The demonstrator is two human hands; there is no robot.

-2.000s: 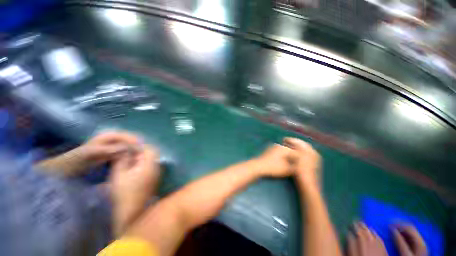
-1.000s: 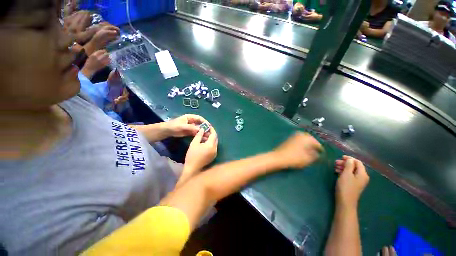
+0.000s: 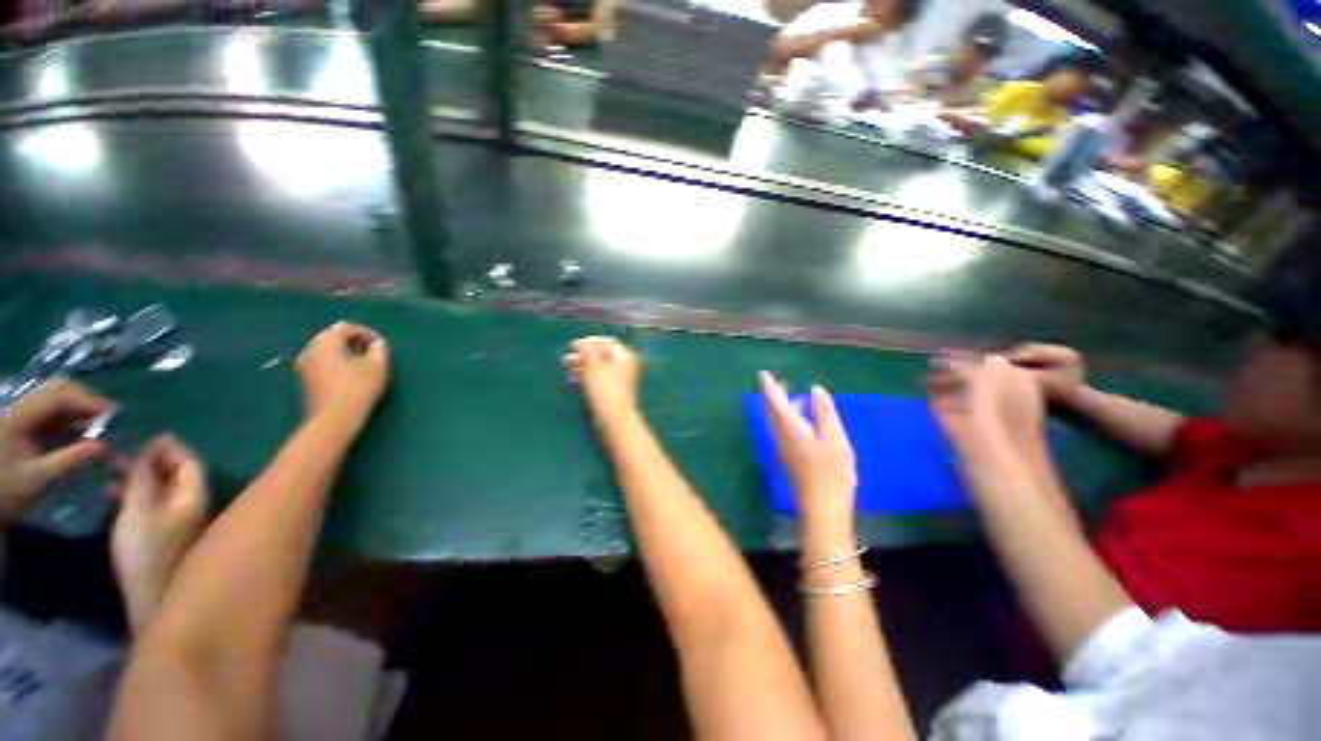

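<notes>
My left hand (image 3: 345, 374) is above the green bench ledge (image 3: 464, 420), its fingers curled in; a dark spot shows between them, and I cannot tell whether it is a held part. My right hand (image 3: 606, 371) is further right, apart from the left, with its fingers curled. No part shows clearly in it. A blurred pile of silvery parts (image 3: 90, 345) lies at the far left. Two small loose parts lie beyond the ledge, one (image 3: 500, 274) near the green post and another (image 3: 569, 272) to its right.
The left neighbour's hands (image 3: 160, 485) are at the lower left. A blue mat (image 3: 884, 456) lies at the right, with a braceleted hand (image 3: 820, 456) over its left side and other hands (image 3: 992, 405) at its right. A green post (image 3: 410, 159) stands by the dark belt (image 3: 652, 217).
The view has swung right. My left hand has moved away from the middle of the ledge and is further from my right hand. The blue mat and right neighbours now show more fully.
</notes>
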